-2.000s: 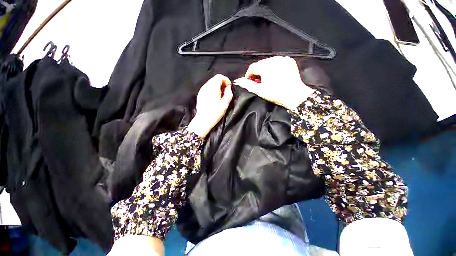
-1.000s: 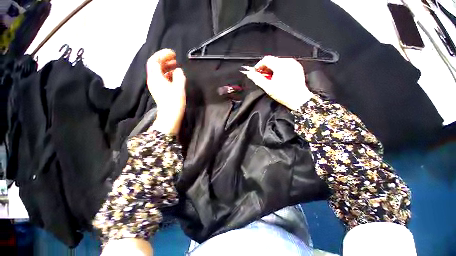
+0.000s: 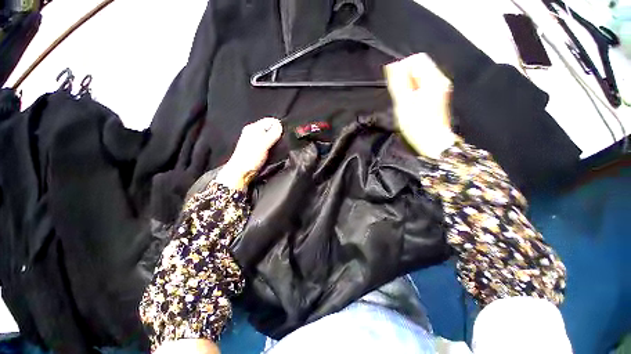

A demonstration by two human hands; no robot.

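A black jacket point(image 3: 484, 104) lies spread on the white table, its shiny creased lining point(image 3: 332, 221) turned up and hanging over the near edge onto my lap. A small dark-red brand label point(image 3: 313, 129) shows near the middle. My left hand point(image 3: 259, 142) is closed on the jacket's edge, left of the label. My right hand point(image 3: 421, 104) is raised over the right end of a black hanger point(image 3: 318, 84), blurred and curled. No snips can be made out in it, so what it holds is unclear.
Black jackets with hooks upward point(image 3: 76, 207) hang at the left. A dark phone point(image 3: 527, 41) lies on the white table point(image 3: 159, 41) at the upper right. Another black hanger point(image 3: 588, 55) lies beyond it. Blue floor point(image 3: 588, 242) shows at the lower right.
My left hand came off the cloth, lifted open to the left, and is now down on the jacket's edge. My right hand has moved up and right, away from the label. The red snips no longer show.
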